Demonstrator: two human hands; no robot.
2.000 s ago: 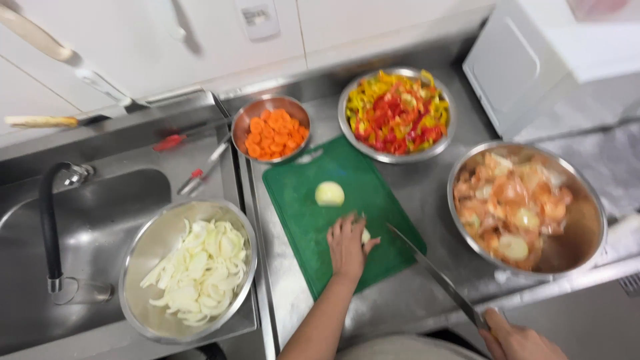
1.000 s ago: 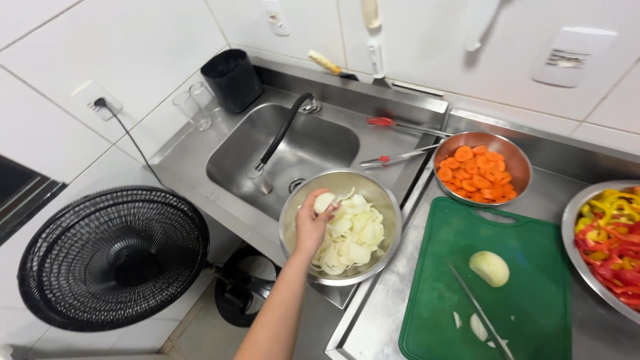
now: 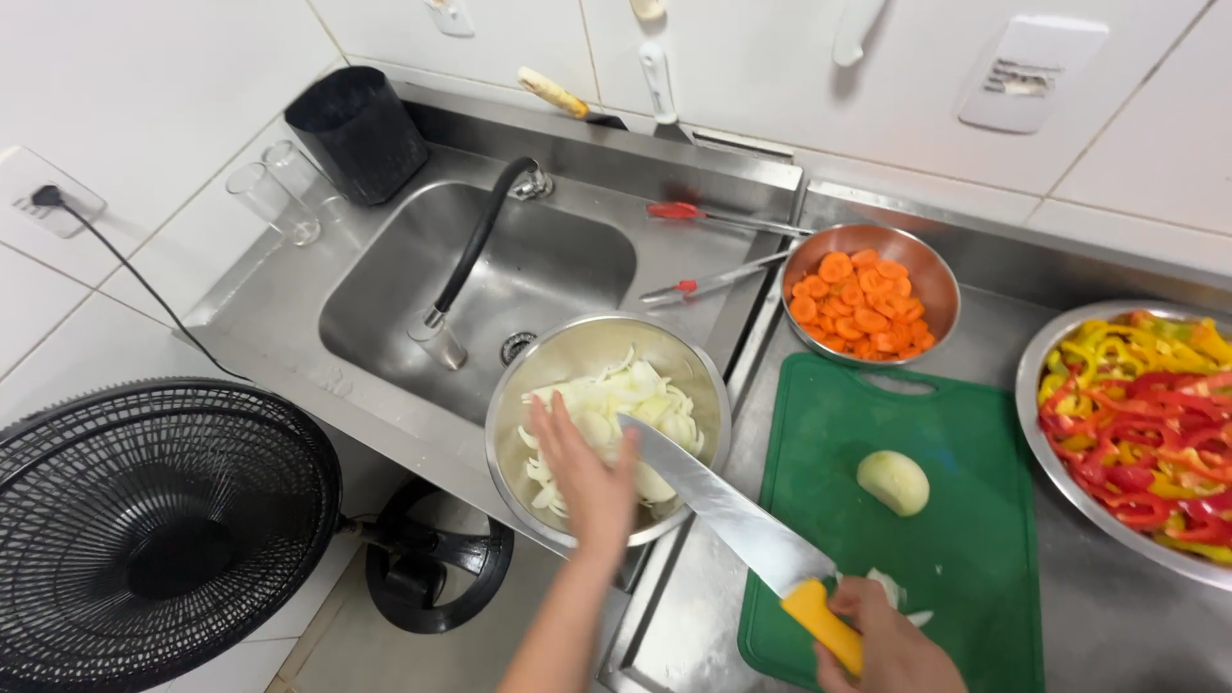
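My left hand (image 3: pixel 587 472) is over a steel bowl (image 3: pixel 717 385) of sliced white onion (image 3: pixel 626 390), fingers spread; whether it touches the slices is unclear. My right hand (image 3: pixel 881 640) grips the yellow handle of a chef's knife (image 3: pixel 736 510), its blade reaching over the bowl with the tip near my left thumb. On the green cutting board (image 3: pixel 808 462) lies a peeled onion half (image 3: pixel 893 483), cut side not visible, and a few onion scraps (image 3: pixel 885 589) beside my right hand.
A bowl of carrot slices (image 3: pixel 861 303) stands behind the board, a bowl of pepper strips (image 3: pixel 1145 423) at right. Two red-tipped tongs (image 3: pixel 712 279) lie by the sink (image 3: pixel 481 279) with its black faucet hose (image 3: pixel 481 231). A black fan (image 3: pixel 173 539) stands at lower left.
My left hand has moved from the board to the onion bowl. The knife, seen over the board one second ago, now reaches over the bowl. The view has swung left since the first frame.
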